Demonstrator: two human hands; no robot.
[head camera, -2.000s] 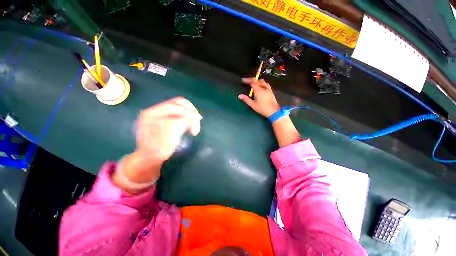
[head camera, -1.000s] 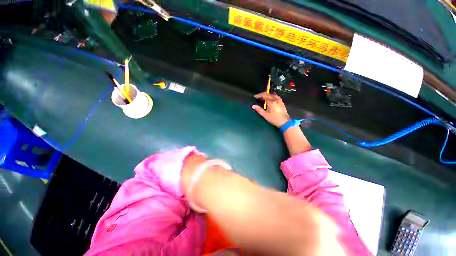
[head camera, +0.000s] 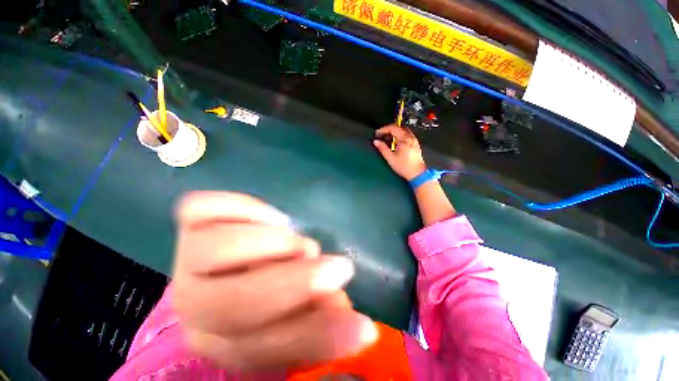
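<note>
My right hand (head camera: 403, 151), with a blue strap at the wrist, rests at the near edge of the dark strip. It holds a thin yellow pencil (head camera: 400, 113) between its fingers, tip pointing away from me. Just beyond the pencil lies a cluster of small circuit boards (head camera: 417, 111) with red spots. My left hand (head camera: 253, 275) is large and blurred, raised close to the camera over the near side of the green mat. Its fingers are curled; nothing shows in them, but the blur and the hidden palm leave its hold unclear.
More boards (head camera: 300, 57) lie on the dark strip (head camera: 350, 89). A pen cup (head camera: 158, 129) and a small yellow-tipped item (head camera: 244, 116) stand left. A coiled blue cord (head camera: 588, 193) runs right. A white sheet (head camera: 532, 290) lies under my right forearm, beside a calculator (head camera: 590, 337) on the right.
My left hand first came in towards my body, its forearm crossing the lower view, and is now raised near the camera with curled fingers. My right hand stays by the boards with the pencil.
</note>
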